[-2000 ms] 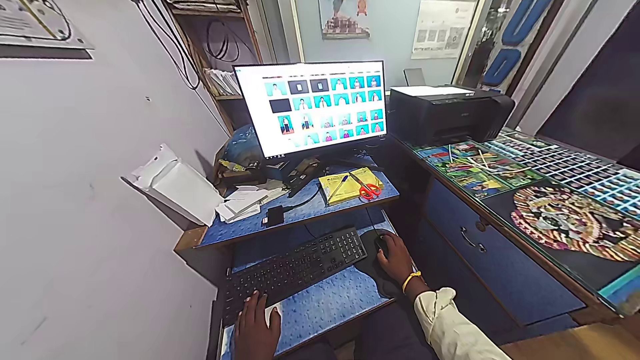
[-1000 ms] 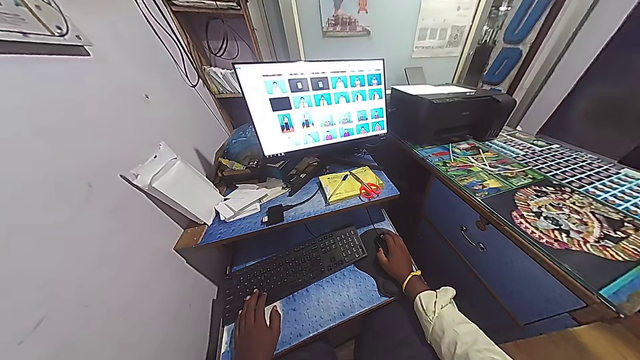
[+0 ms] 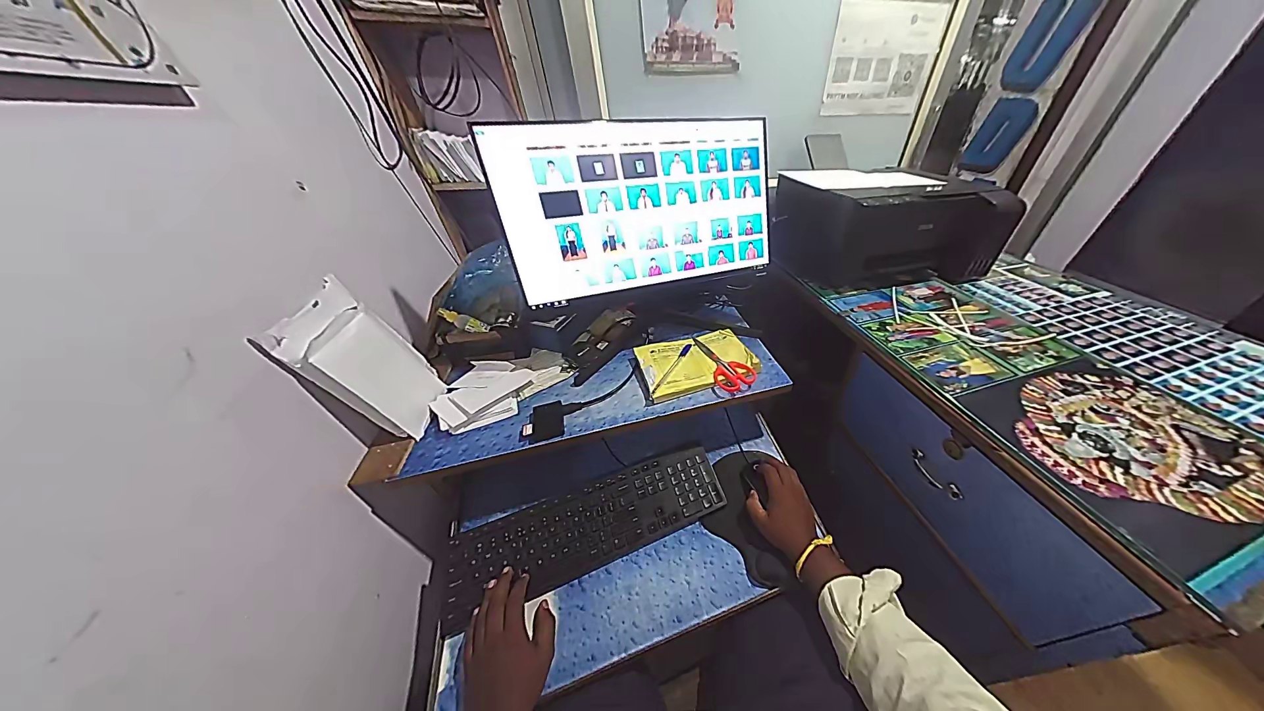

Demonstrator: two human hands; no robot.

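Observation:
My right hand (image 3: pixel 785 509) rests over a black computer mouse (image 3: pixel 755 481) on a dark mouse pad (image 3: pixel 741 528). With fingers apart, my left hand (image 3: pixel 509 637) lies at the lower left edge of a black keyboard (image 3: pixel 592 518), fingertips at its near keys, holding nothing. Both lie on a blue keyboard tray (image 3: pixel 632 602). Behind it a monitor (image 3: pixel 632 212) shows rows of small portrait pictures. On the blue shelf between, red-handled scissors (image 3: pixel 734 375) and a blue pen (image 3: pixel 673 365) lie on a yellow packet (image 3: pixel 696 357), right of a black card reader or adapter (image 3: pixel 546 422) with a cable.
White papers (image 3: pixel 484 395) and a white envelope or packet (image 3: pixel 365 365) stand by the left wall. A black printer (image 3: pixel 889 227) sits on the glass-topped counter (image 3: pixel 987 395), with photo prints underneath the glass. Below is a blue drawer (image 3: pixel 987 513) with a metal handle. Cables hang at the upper left.

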